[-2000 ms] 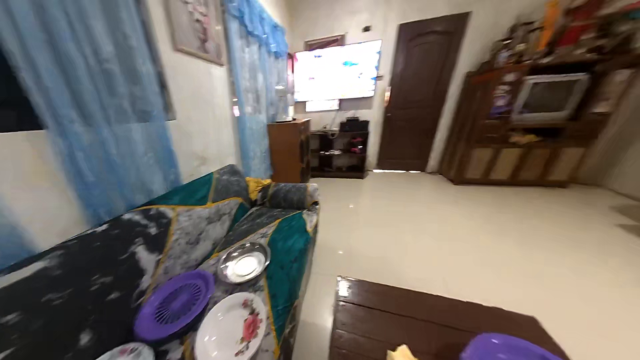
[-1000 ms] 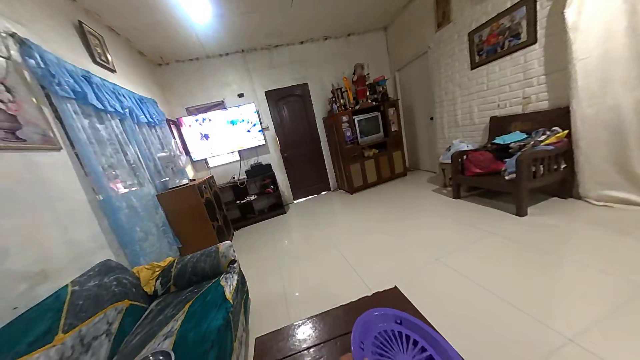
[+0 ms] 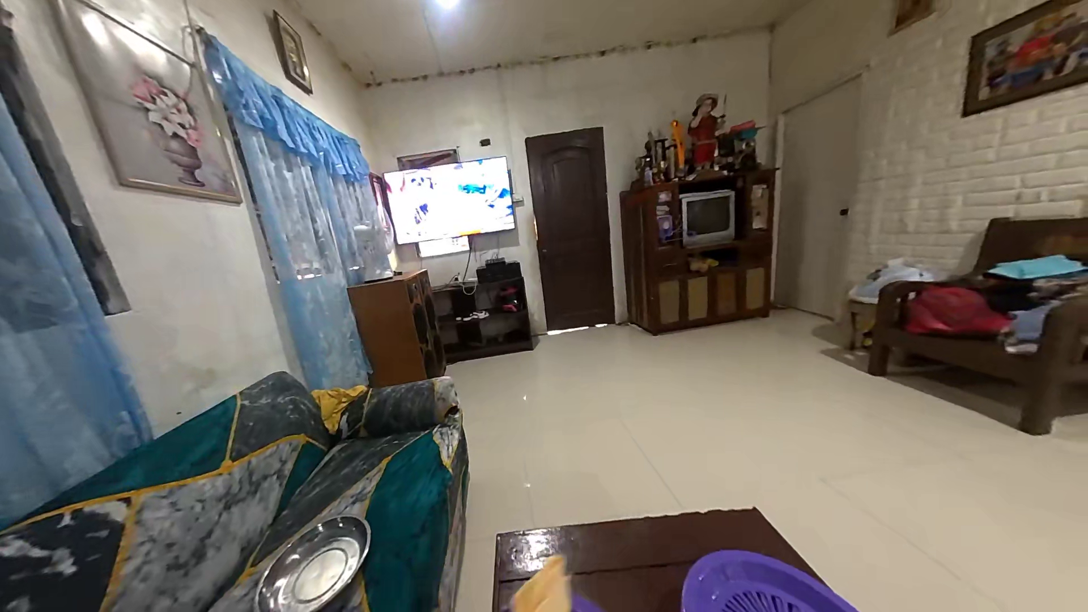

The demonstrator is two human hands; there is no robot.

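Note:
Neither of my hands can be made out. At the bottom edge, a purple plastic basket with slots (image 3: 756,586) is at the dark brown wooden table (image 3: 629,544); its lower part is cut off. Left of it, a blurred yellowish piece (image 3: 544,586) sticks up in front of the tabletop, and I cannot tell what it is. A bit of another purple thing (image 3: 585,603) shows beside that piece. A round shiny metal plate (image 3: 314,565) lies on the seat of the patterned sofa (image 3: 408,476).
The sofa runs along the left wall below blue curtains (image 3: 314,255). Tiled floor (image 3: 595,425) stretches beyond the table. Farther off stand a brown speaker (image 3: 391,331), a low black shelf (image 3: 484,340), a wooden cabinet (image 3: 705,289) and, at right, a wooden bench (image 3: 977,357) holding clothes.
The view has shifted a lot. A purple slotted plate and a floral plate, seen on the sofa two seconds ago, are out of frame now.

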